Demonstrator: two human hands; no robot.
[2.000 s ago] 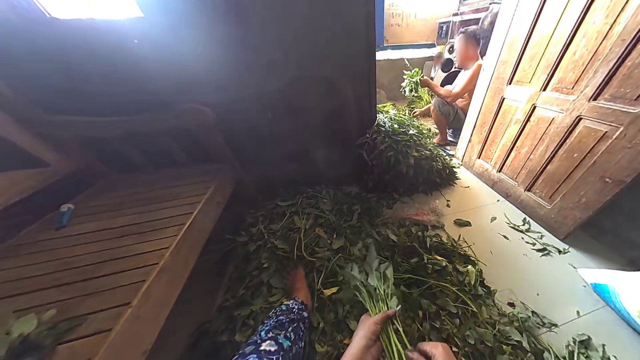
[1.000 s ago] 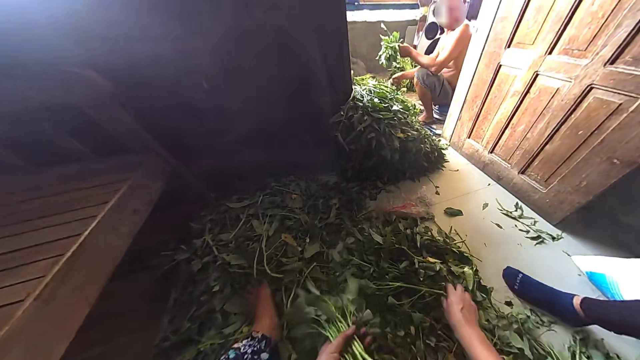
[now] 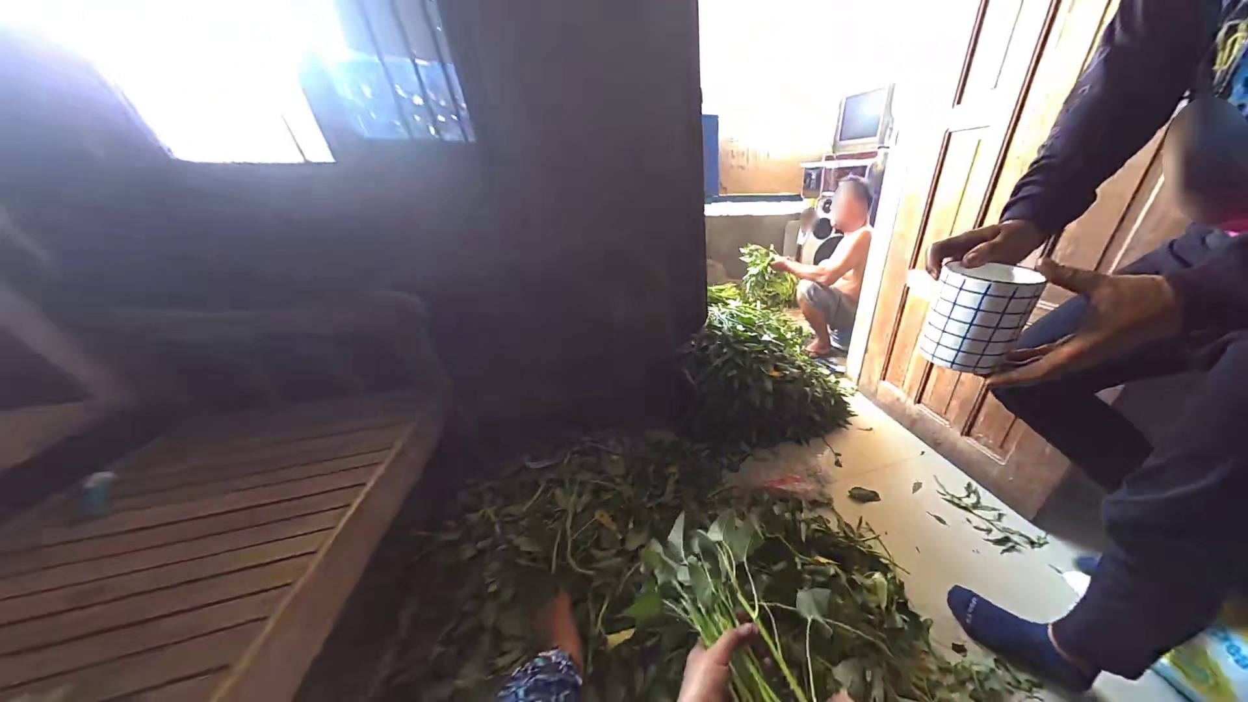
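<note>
Near the bottom middle, my left hand (image 3: 720, 663) is closed around a bundle of leafy green stems (image 3: 726, 604), its leaves pointing up and away. Only a sliver of my right hand (image 3: 840, 696) shows at the bottom edge, right of the stems; its fingers are out of sight. Beneath and around the bundle spreads a wide heap of loose leafy stems (image 3: 546, 507) on the floor. My foot (image 3: 558, 624) rests on this heap, left of my left hand.
At right, a person in dark clothes holds a checked white cylinder (image 3: 980, 317) before a wooden door (image 3: 936, 341). Another person (image 3: 843, 258) squats beyond the doorway with greens. A stacked pile of greens (image 3: 765, 375) stands by the dark wall; a slatted wooden bed (image 3: 195, 546) lies left.
The person in dark clothes has come into view at right with the cylinder; one second ago only a leg and foot showed. My right hand has dropped from over the heap to the bottom edge.
</note>
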